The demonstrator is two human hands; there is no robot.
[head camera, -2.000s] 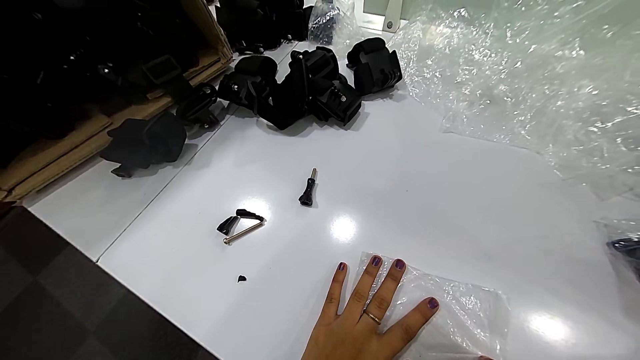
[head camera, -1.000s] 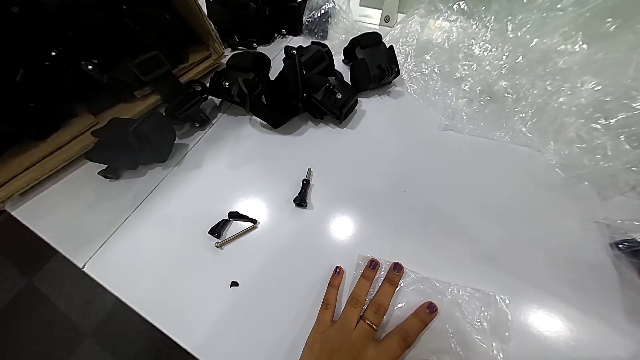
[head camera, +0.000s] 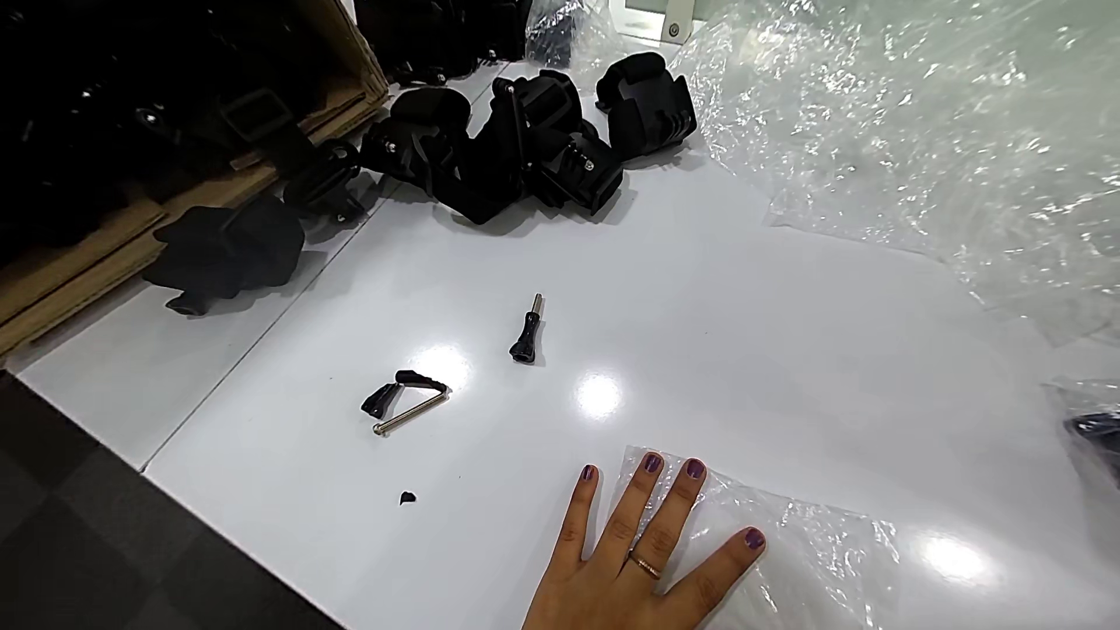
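My left hand [head camera: 639, 556] lies palm down with its fingers spread, partly over a clear plastic bag [head camera: 787, 542] flat on the white table. It grips nothing. My right hand is out of view. Beyond the fingertips, a black-handled thumbscrew [head camera: 526, 337] with a metal shank lies alone. Farther left, a long metal screw [head camera: 411, 414] lies beside a small black knob piece [head camera: 380, 401] and a curved black piece [head camera: 420, 380]. A tiny black fragment [head camera: 408, 497] lies nearer the table's front left edge.
Several black strap mounts [head camera: 573, 166] sit in a group at the back. One black pouch-like item [head camera: 229, 249] lies beside a cardboard box [head camera: 206, 194] filled with black gear. Clear plastic wrapping [head camera: 875, 131] covers the back right. Another plastic bag [head camera: 1085, 394] with something dark is at the right edge.
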